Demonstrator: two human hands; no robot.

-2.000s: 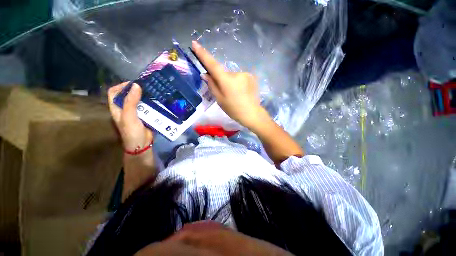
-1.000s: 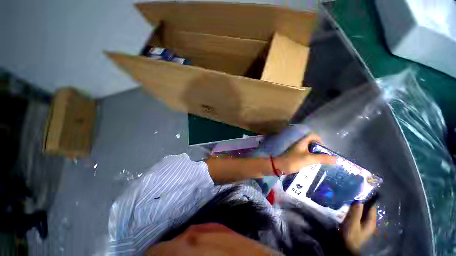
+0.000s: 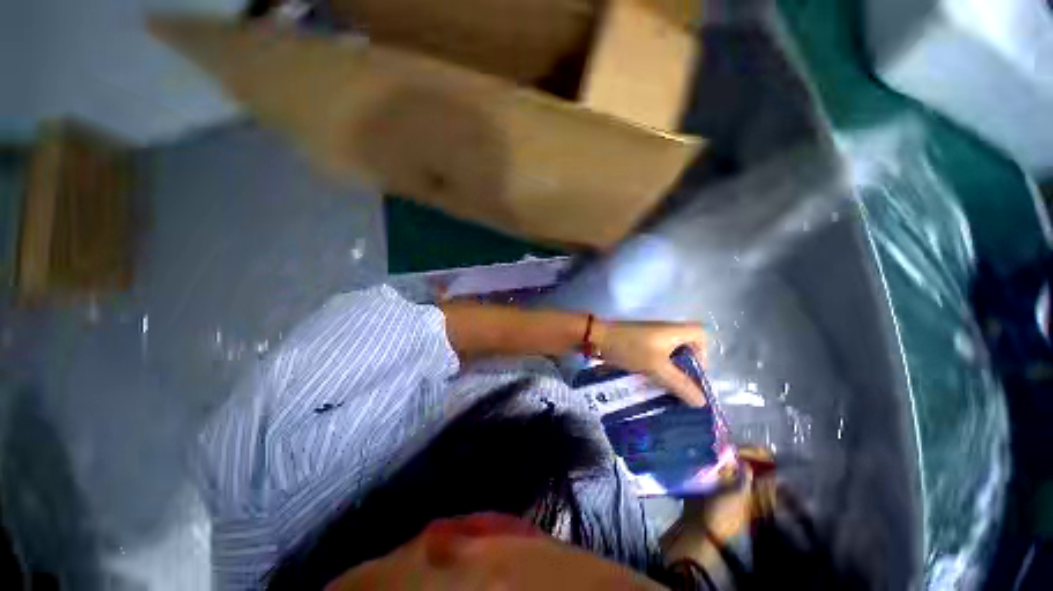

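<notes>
A retail box [image 3: 664,441] with a dark keypad picture and a white edge is held tilted over the lap. My left hand [image 3: 650,352], with a red bracelet, grips its upper side, with the thumb over the face. My right hand [image 3: 730,499] is at the box's lower right corner, blurred and partly hidden by dark hair. Whether it holds the box or a cutter cannot be told. A clear poly bag [image 3: 797,271] hangs from the table edge beyond the hands.
A large open corrugated carton [image 3: 497,156] stands ahead. A smaller brown carton [image 3: 79,214] is on the floor at the far left. The green table [image 3: 849,98] curves along the right, with a white block [image 3: 964,69] and clear film on it. Film scraps lie on the grey floor.
The view has swung left to show the open carton, then shifted slightly. The retail box has moved closer to the body within the last second. My left hand still grips it.
</notes>
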